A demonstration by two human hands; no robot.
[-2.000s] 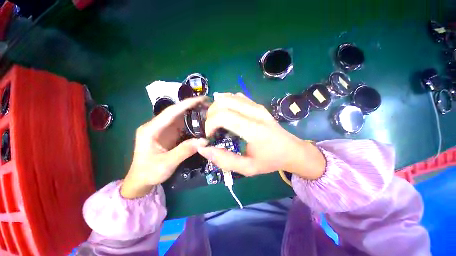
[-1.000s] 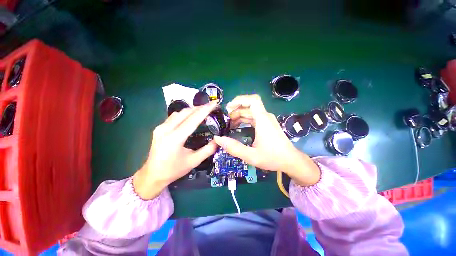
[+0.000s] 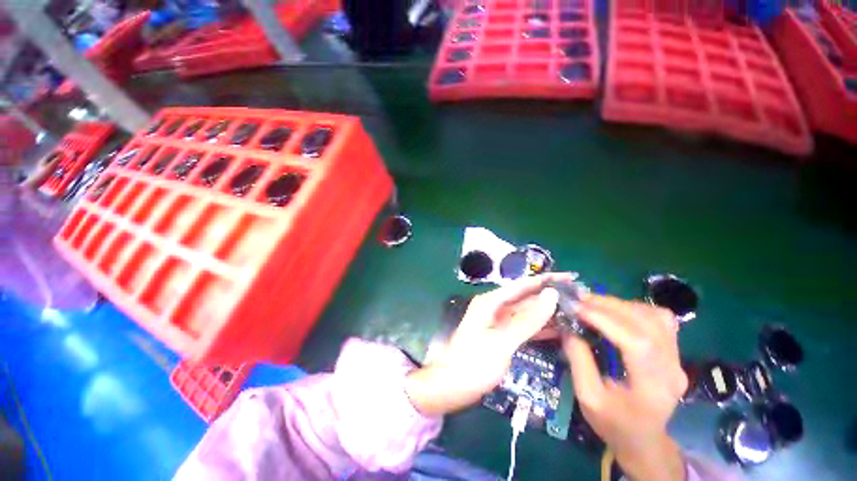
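Observation:
My left hand (image 3: 484, 343) and my right hand (image 3: 630, 362) meet above the test fixture. Between their fingertips is a small round unit (image 3: 568, 302), blurred and partly hidden by the fingers. The blue test circuit board (image 3: 534, 382) lies below the hands, with a white USB cable (image 3: 516, 427) in its near edge. The black fixture is mostly hidden by my hands. Behind it, a white paper (image 3: 481, 240) bears black discs (image 3: 475, 266). A round housing with a yellow spot (image 3: 537, 260) lies beside them.
A large stacked red tray (image 3: 310, 254) with black discs in its far pockets stands at left. More red trays (image 3: 705, 80) stand along the back. Loose discs (image 3: 672, 295) lie to the right. A small red tray (image 3: 209, 387) is below bench level.
The view has swung left, showing the whole red tray and the back trays. My hands stay together above the fixture, with the unit still at the fingertips.

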